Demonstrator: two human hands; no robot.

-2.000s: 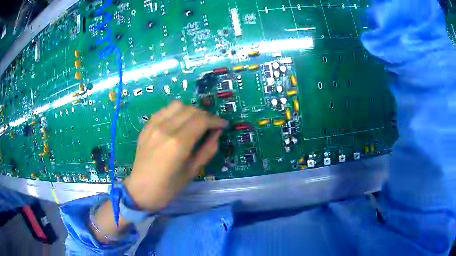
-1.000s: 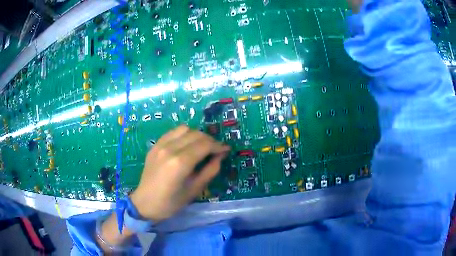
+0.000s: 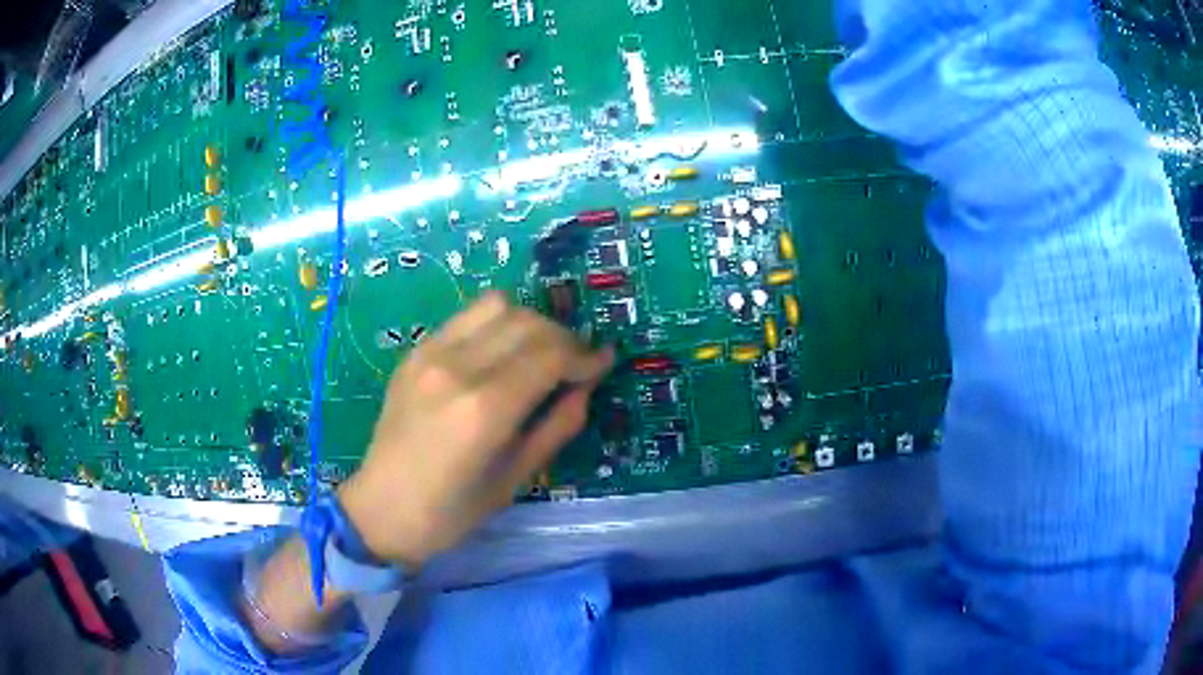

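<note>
My left hand (image 3: 482, 415), bare, with a light-blue wrist strap (image 3: 354, 551), is over the lower middle of the green circuit board (image 3: 501, 172). Its thumb and forefinger come together beside a red capacitor (image 3: 653, 365); whether they pinch a part cannot be told. Two more red capacitors, one of them here (image 3: 606, 281), lie above it. Yellow capacitors (image 3: 709, 353) and round white-topped capacitors (image 3: 747, 301) stand to the right. My right hand is out of the picture past the top edge; only its blue sleeve (image 3: 1055, 317) shows.
A blue coiled cord (image 3: 327, 343) crosses the board down to my left wrist. A metal rail (image 3: 739, 528) runs along the near edge, with white square connectors (image 3: 865, 451) just inside it. Another rail (image 3: 112, 92) is at the upper left. A black and red object (image 3: 90, 593) is at the lower left.
My right sleeve has moved left across the board, and the bit of my right hand seen at the top has left the picture. My left hand stays by the same red capacitor. The view has shifted slightly.
</note>
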